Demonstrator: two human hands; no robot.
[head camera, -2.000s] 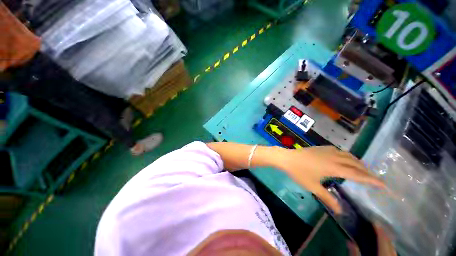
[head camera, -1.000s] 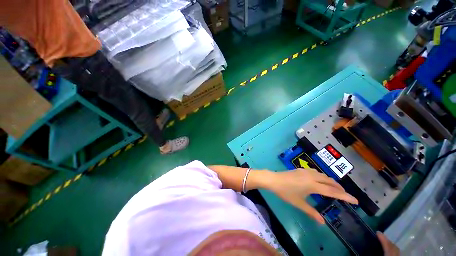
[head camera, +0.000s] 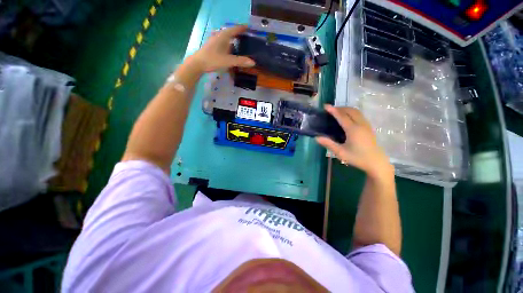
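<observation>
My left hand (head camera: 221, 52) is at the left end of a black housing (head camera: 270, 56) that lies over the orange-brown fixture (head camera: 266, 83). Its thumb and fingers are around that end. My right hand (head camera: 356, 140) holds a second black housing (head camera: 312, 122) by its right end, hollow side showing, in front of the fixture. This housing is over the front edge of the perforated base plate (head camera: 221, 94), right of the warning label (head camera: 255, 110). The blue button box (head camera: 258, 137) is just below it, untouched.
The metal press head (head camera: 287, 20) stands behind the fixture. A clear blister tray (head camera: 395, 123) with black housings in its far pockets is at right. A control panel (head camera: 453, 14) with a red light hangs at upper right. White sheets (head camera: 28, 126) on cardboard are at far left.
The view has turned towards the machine. My left hand has moved from above the front housing to the one at the fixture. My right hand has lifted the other housing towards the plate.
</observation>
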